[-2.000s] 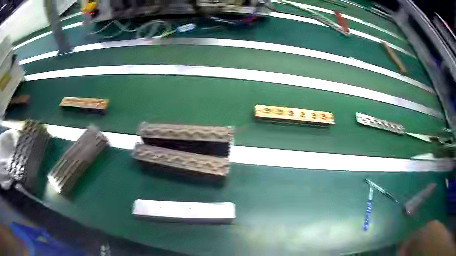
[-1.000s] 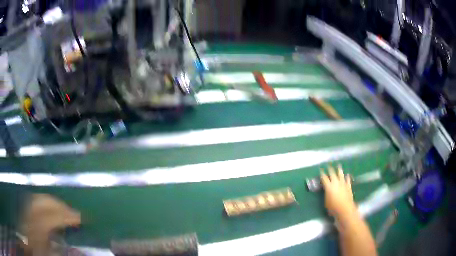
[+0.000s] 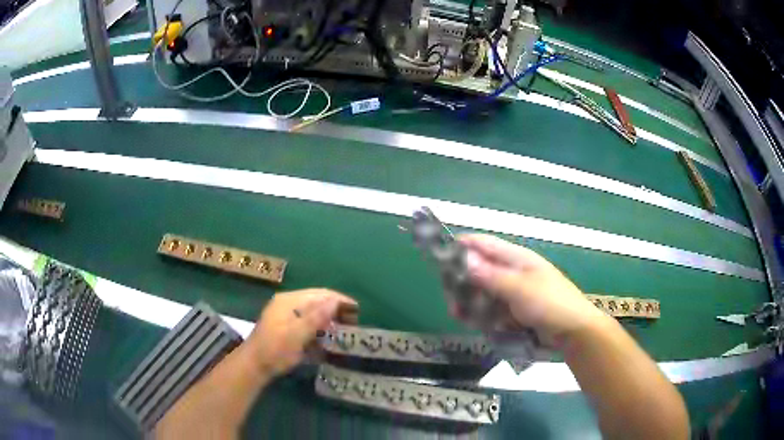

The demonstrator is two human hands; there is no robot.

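Note:
Two grey six-nest fixture blocks lie roughly parallel near the front middle, the rear block (image 3: 400,345) and the front block (image 3: 408,397). My left hand (image 3: 292,326) grips the left end of the rear block with thumb and fingers. My right hand (image 3: 516,288) holds a grey fixture bar (image 3: 447,262) tilted above the mat; the bar is blurred and its lower part is hidden by the fingers. A brass-coloured fixture bar (image 3: 222,258) lies behind my left hand. Another brass-coloured bar (image 3: 627,307) is partly hidden by my right forearm.
Stacked fixtures (image 3: 179,365) lie beside my left forearm. A large fixture stack (image 3: 60,326) and clear plastic (image 3: 12,309) are at the left edge. A short brass bar (image 3: 43,209) lies far left. A wired machine (image 3: 344,39) stands behind. A metal frame (image 3: 731,107) is at right.
The view has turned back left. My right hand has moved from the grey bar's place on the mat and now holds a grey bar raised. My left hand has come to the rear block.

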